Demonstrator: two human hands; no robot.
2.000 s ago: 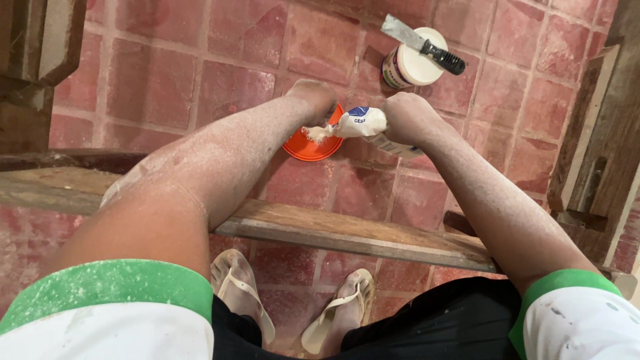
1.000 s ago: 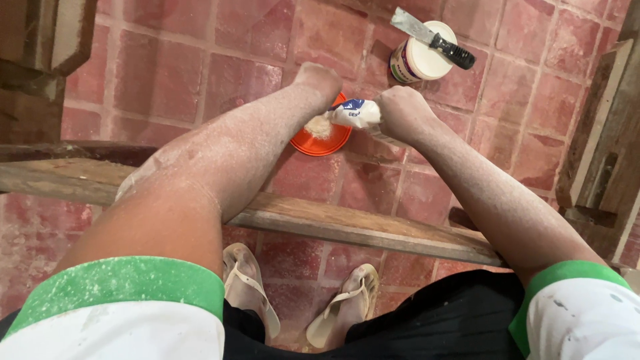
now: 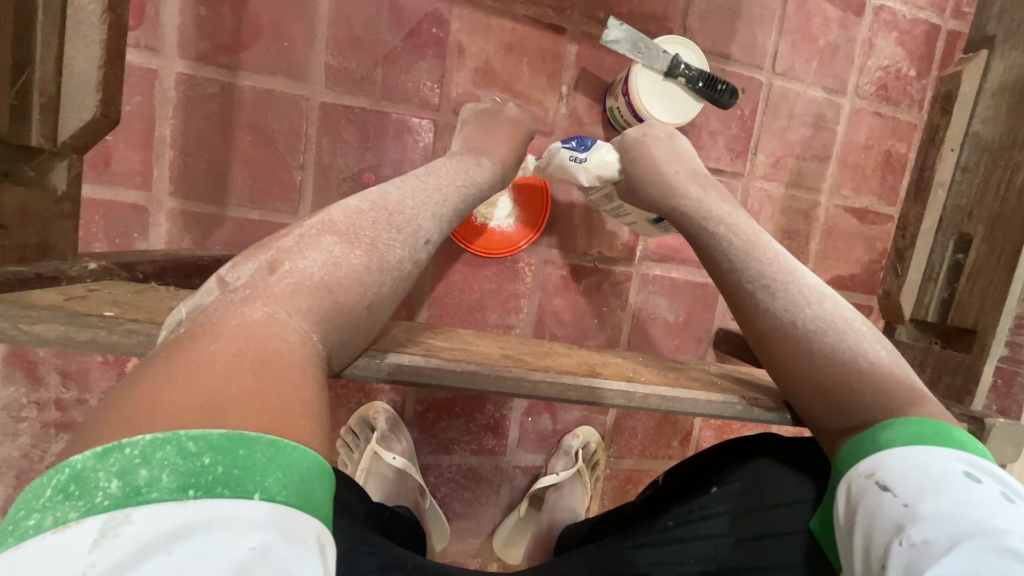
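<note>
My right hand (image 3: 658, 166) grips a white plastic bag (image 3: 588, 164) with blue print, tilted so its mouth points left. My left hand (image 3: 496, 132) is at the bag's mouth; its fingers are hidden behind the back of the hand, so whether it pinches the bag does not show. Below it on the floor sits a round orange container (image 3: 512, 236) with a small heap of off-white powder (image 3: 498, 211) in it. Just beyond my right hand stands a lidded white tub (image 3: 668, 96), and a putty knife (image 3: 668, 66) with a black handle lies across its lid.
A wooden crossbar (image 3: 512, 368) runs between me and the floor, under my forearms. Wooden posts stand at the left (image 3: 88, 80) and right (image 3: 944, 200). My feet in flip-flops (image 3: 560, 488) rest on the red tiled floor (image 3: 240, 136) on the near side of the crossbar.
My left hand has moved from above the orange container's far edge to a spot farther up, by the bag's mouth. The bag remains in my right hand.
</note>
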